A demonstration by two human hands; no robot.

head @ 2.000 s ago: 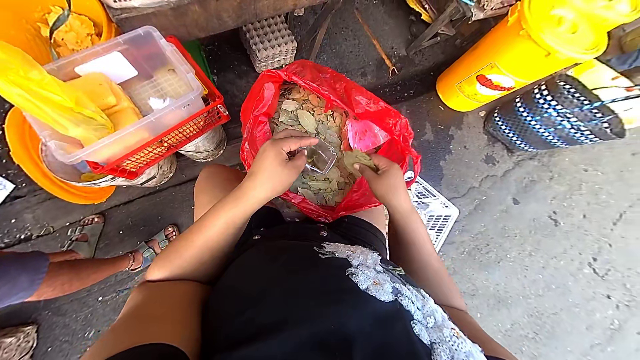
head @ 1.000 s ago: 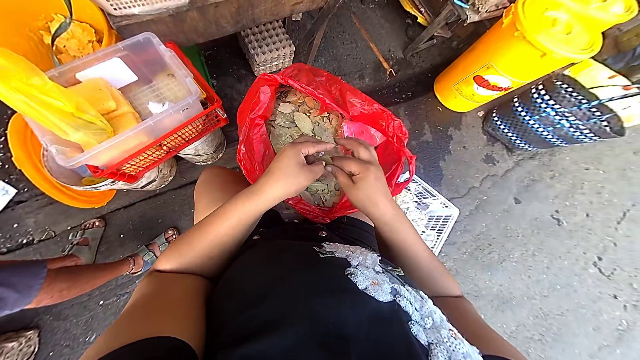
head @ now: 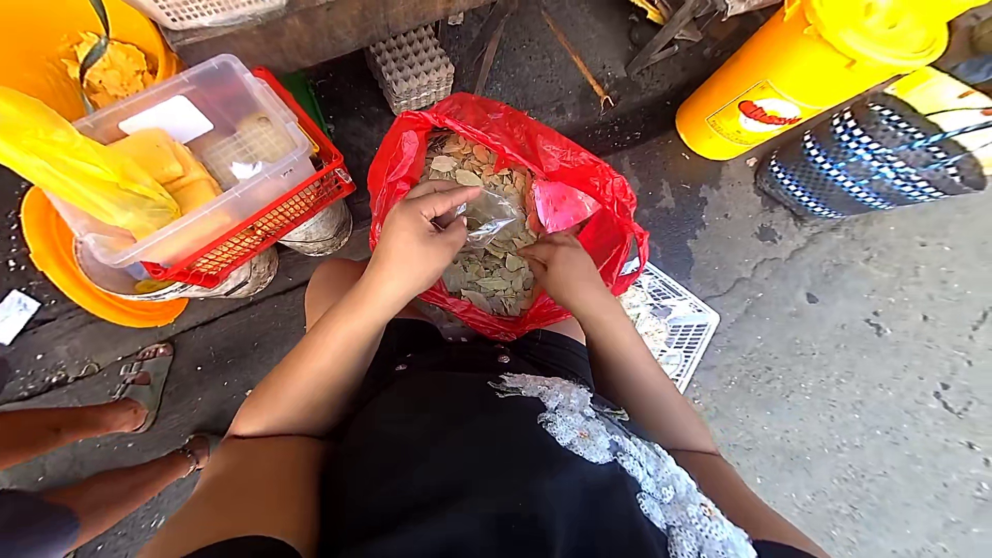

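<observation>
A red plastic bag (head: 508,124) stands open on my lap, filled with dried bay leaves (head: 496,275). Over the leaves, my left hand (head: 422,232) pinches a small clear plastic bag (head: 492,217) between thumb and fingers. My right hand (head: 559,267) reaches down into the right part of the red bag, its fingertips among the leaves; whether they grip a leaf is hidden. A pink plastic piece (head: 562,205) lies just above my right hand, inside the red bag.
At left, a clear plastic bin (head: 225,85) rests on a red crate (head: 256,225) beside orange tubs (head: 46,263). Egg trays (head: 411,70) stand ahead. A white crate (head: 701,310), yellow container (head: 721,116) and woven basket (head: 860,163) are right. A person's sandalled foot (head: 143,387) is at left.
One second ago my hands were close together over the leaves; now they are apart, with my right hand lower among the leaves. The clear bag shows open between them.
</observation>
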